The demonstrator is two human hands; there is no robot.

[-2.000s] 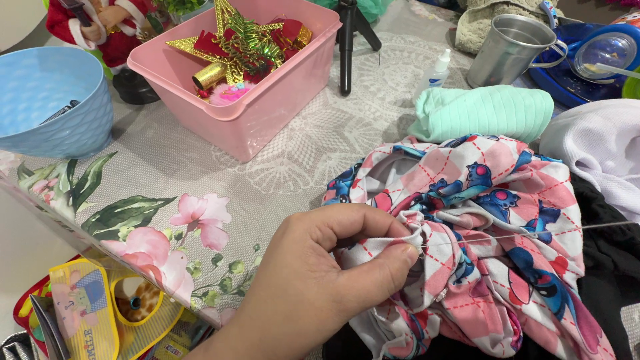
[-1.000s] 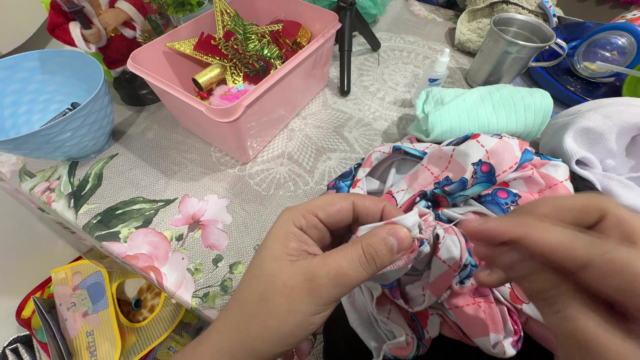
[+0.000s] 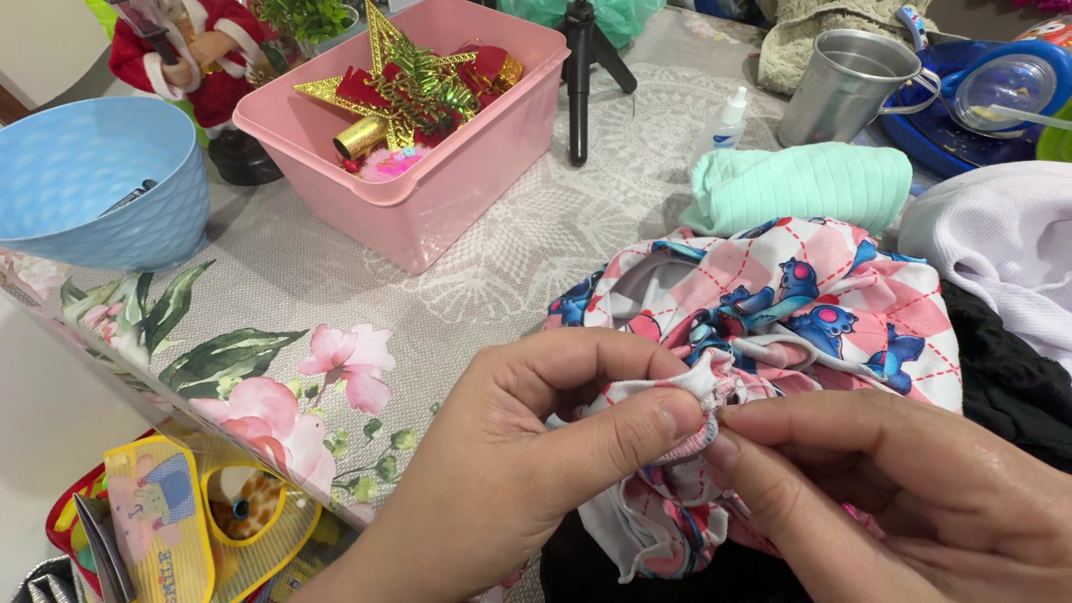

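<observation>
A pink and white checked fabric garment printed with blue cartoon figures (image 3: 837, 293) lies bunched on the table at the right. My left hand (image 3: 536, 444) pinches a gathered, stitched edge of it between thumb and forefinger. Close beside that edge, my right hand (image 3: 846, 477) has its thumb and forefinger pressed together at the seam; whether a needle is between them is hidden. Black fabric (image 3: 1005, 377) lies under and to the right of the garment. Behind it rests a rolled mint-green ribbed cloth (image 3: 796, 188).
A pink plastic bin (image 3: 435, 201) with decorations, a blue bowl (image 3: 100, 184), a black mini tripod (image 3: 579, 84), a small dropper bottle (image 3: 727, 126) and a metal mug (image 3: 846, 88) stand behind. White fabric (image 3: 997, 243) is at right. The table edge runs lower left, above a yellow bag (image 3: 159, 519).
My right hand, out of view two seconds ago, has come in from the right to the seam. The thread stretched rightward then no longer shows. My left hand keeps its pinch on the fabric.
</observation>
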